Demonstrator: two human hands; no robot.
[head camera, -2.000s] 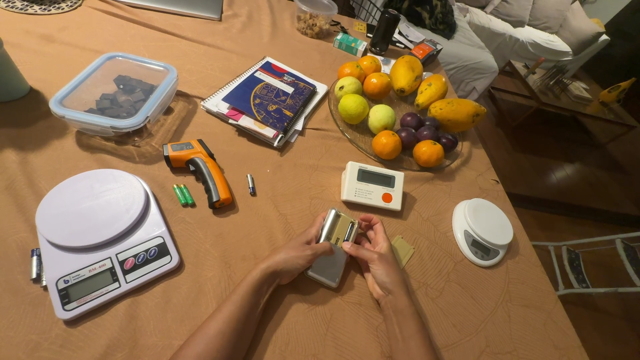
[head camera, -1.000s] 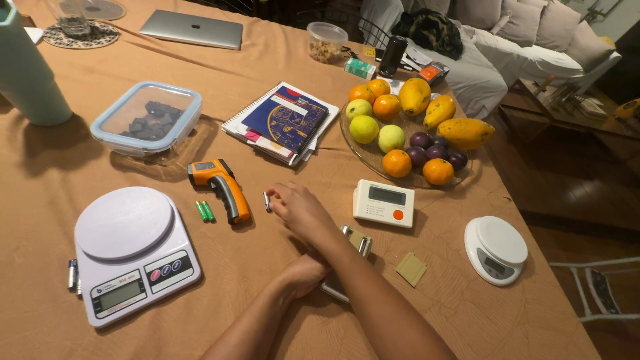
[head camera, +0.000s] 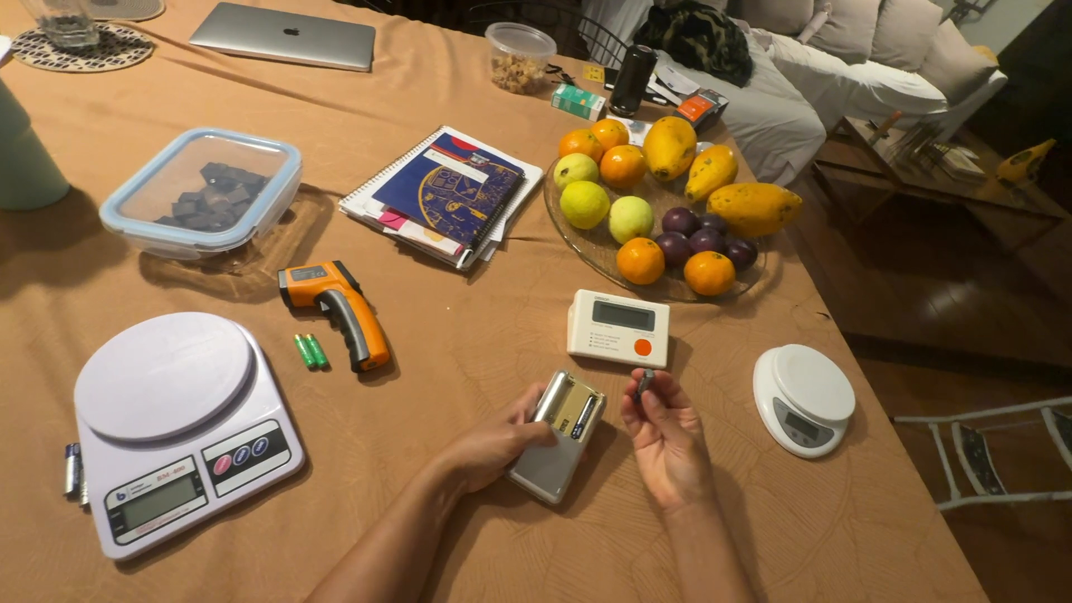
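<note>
My left hand (head camera: 504, 437) holds a grey handheld device (head camera: 548, 456) whose battery compartment faces up, uncovered, with one battery (head camera: 583, 417) inside. Just right of it, my right hand (head camera: 668, 435) pinches a small dark cylindrical battery (head camera: 643, 384) between thumb and fingers. Beyond both hands stands a white device with a display and an orange button (head camera: 619, 328). An orange and black infrared thermometer (head camera: 339, 311) lies to the left, beside two green batteries (head camera: 311, 351). The small cover seen earlier is out of sight.
A large kitchen scale (head camera: 188, 427) stands at left, with batteries (head camera: 74, 471) at its far side. A small white scale (head camera: 804, 400) sits near the right edge. Farther back are a lidded glass container (head camera: 201, 188), notebooks (head camera: 444, 193), a glass fruit platter (head camera: 578, 243) and a laptop (head camera: 283, 38).
My right hand reached left toward the thermometer one second ago, holding a battery; now it is back right of the grey device. The loose battery beside the thermometer is gone from the table.
</note>
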